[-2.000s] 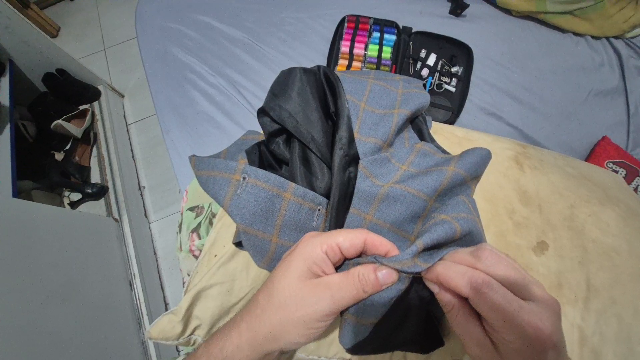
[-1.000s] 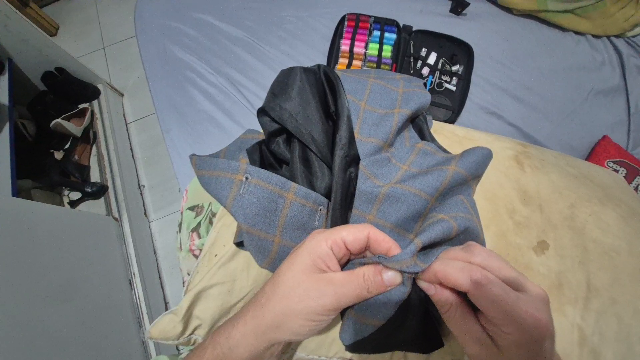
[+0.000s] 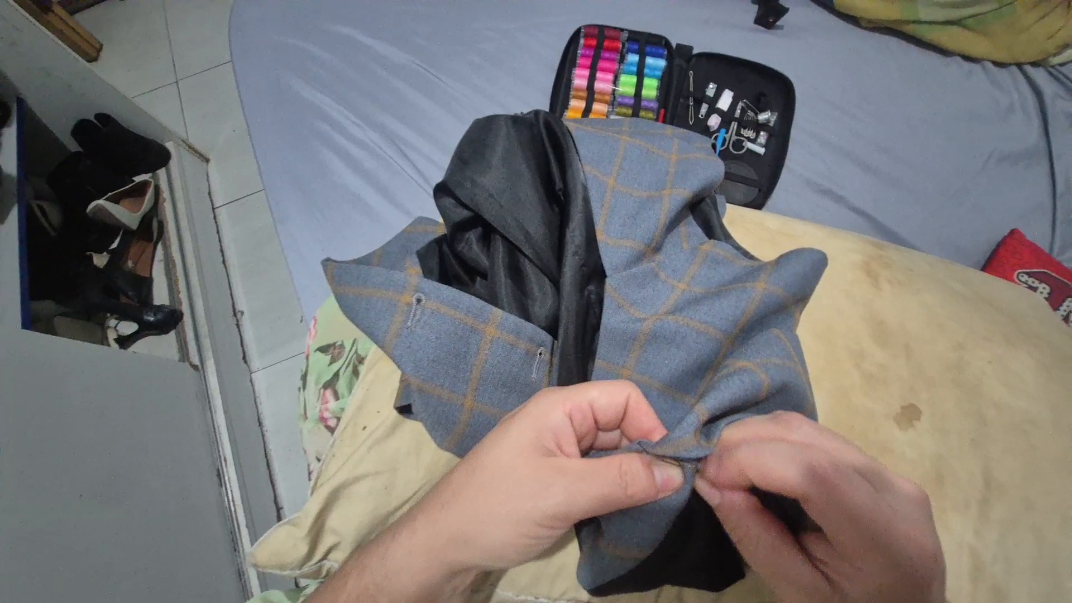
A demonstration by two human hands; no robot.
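Note:
A blue-grey wool garment with an orange windowpane check (image 3: 670, 318) and black lining (image 3: 511, 209) lies bunched on a cream pillow. Two buttonholes show on its left flap. My left hand (image 3: 578, 469) pinches a fold of the cloth between thumb and fingers near the lower edge. Close beside it, my right hand (image 3: 821, 502) has thumb and forefinger pressed together at the same fold. Whether a needle or thread is between those fingertips cannot be told.
Beyond the garment, an open black sewing kit (image 3: 737, 184) with coloured thread spools and small scissors lies on the grey-blue bedsheet (image 3: 360, 109). The cream pillow (image 3: 946, 368) extends right, near a red cloth item (image 3: 1030, 268). Shoes (image 3: 126, 205) fill a cabinet opening at left.
My right hand has shifted slightly at the fold, its fingers now closer to my left thumb than two seconds ago. My left hand keeps its pinch, and the garment stays in place.

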